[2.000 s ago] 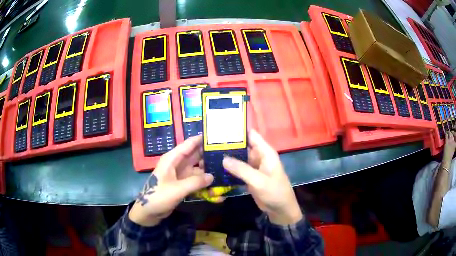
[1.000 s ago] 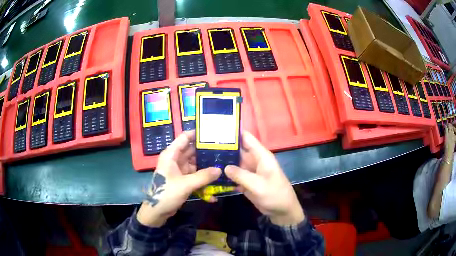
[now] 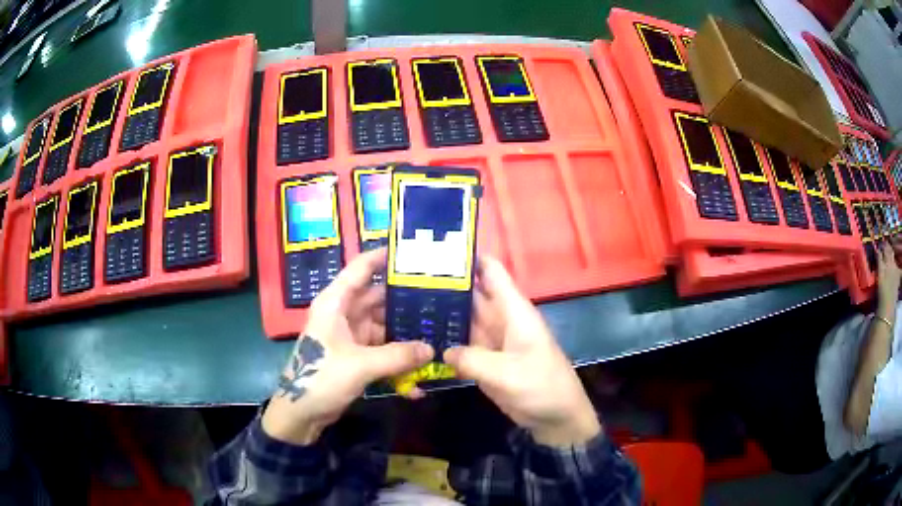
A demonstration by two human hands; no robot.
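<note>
A black keypad phone (image 3: 432, 232) with a yellow frame is held upright over the near edge of the middle foam tray (image 3: 633, 222). Its screen is lit white with a dark stepped block on top. My left hand (image 3: 341, 341) holds its left side, thumb on the lower keys. My right hand (image 3: 519, 351) holds its right side, thumb on the lower keys. A bright yellow patch (image 3: 423, 377) shows below the keypad between my palms. Two phones with lit coloured screens lie in the tray's near row; one (image 3: 312, 237) is in full view, the other is partly hidden behind the held phone.
Several dark-screened phones lie in the middle tray's far row. A left foam tray (image 3: 223, 188) and stacked right trays (image 3: 658, 109) hold more phones. An open cardboard box (image 3: 766, 94) lies on the right trays. A person's arm (image 3: 875, 361) is at the far right.
The screen went from mostly white to a larger dark block. The held phone has moved slightly left since the earliest frame. My right thumb moved down the keypad.
</note>
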